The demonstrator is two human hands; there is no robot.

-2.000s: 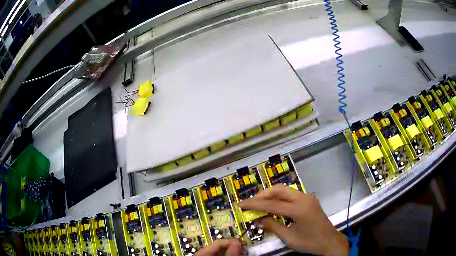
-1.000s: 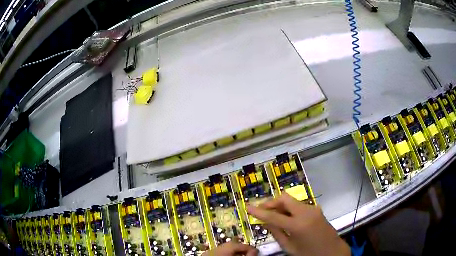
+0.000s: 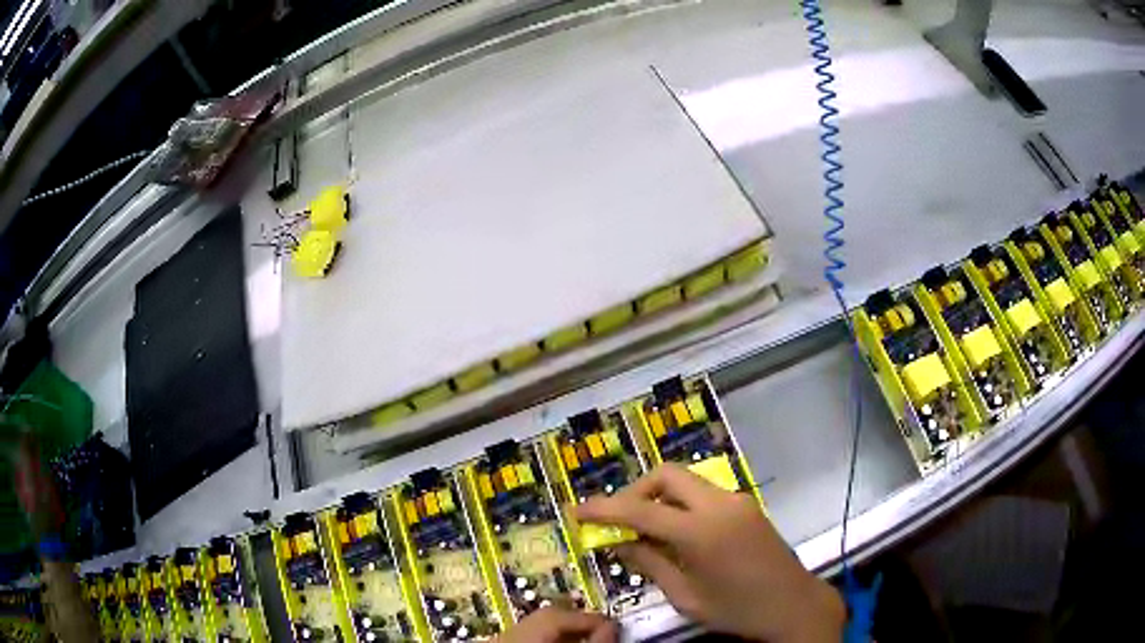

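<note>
My right hand is over a circuit board in the near row, its fingers on a yellow transformer at the board's middle. My left hand is at the bottom edge, partly cut off, with its fingertips at the near end of the same board; whether it holds a lead is hidden. The board to the right carries a seated yellow transformer, partly behind my right hand. Boards to the left, such as this one, show no large yellow block.
A white separator sheet covers a layer of yellow transformers. Two loose transformers lie at its left corner. A blue coiled cord hangs at right. Black sheets and a green bin are left. Another person's arm is at far left.
The transformer to the right, under my right hand two seconds ago, now shows seated. My right hand is on a transformer one board left. Another person's arm has appeared at far left.
</note>
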